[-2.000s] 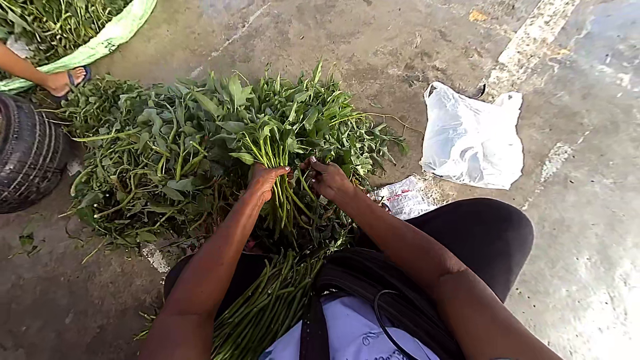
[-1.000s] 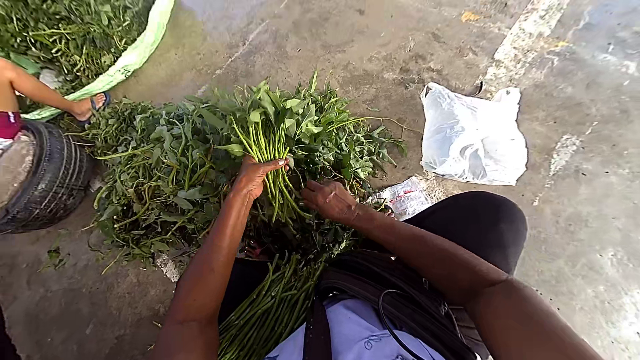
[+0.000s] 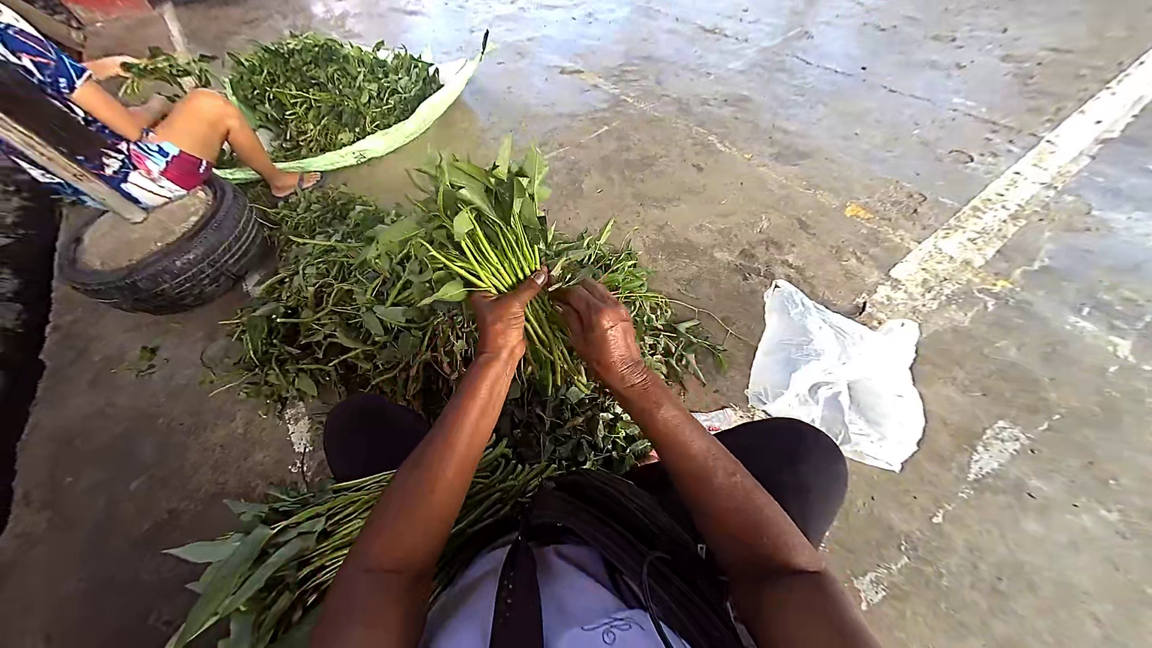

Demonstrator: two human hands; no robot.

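Note:
My left hand (image 3: 506, 315) is closed around a bunch of leafy green stems (image 3: 495, 243), leaves upward and stem ends pointing down toward me. At the right side of the bunch, my right hand (image 3: 598, 328) has its fingers bent at a leaf or stem; whether it grips one is not clear. Beneath and around both hands spreads a large heap of leafy greens (image 3: 351, 306) on the concrete. More long cut stems (image 3: 333, 526) lie across my lap, under my left forearm.
A white plastic bag (image 3: 832, 373) lies on the floor at right. At left, another person (image 3: 193, 135) sits by a tire (image 3: 180, 261), one foot near the heap. Behind is a pale green sack (image 3: 378, 144) with more greens. A painted line (image 3: 1008, 207) crosses the concrete.
The view has tilted up and shows more of the seated person and the greens behind. My left hand still holds the bunch, with my right hand beside it.

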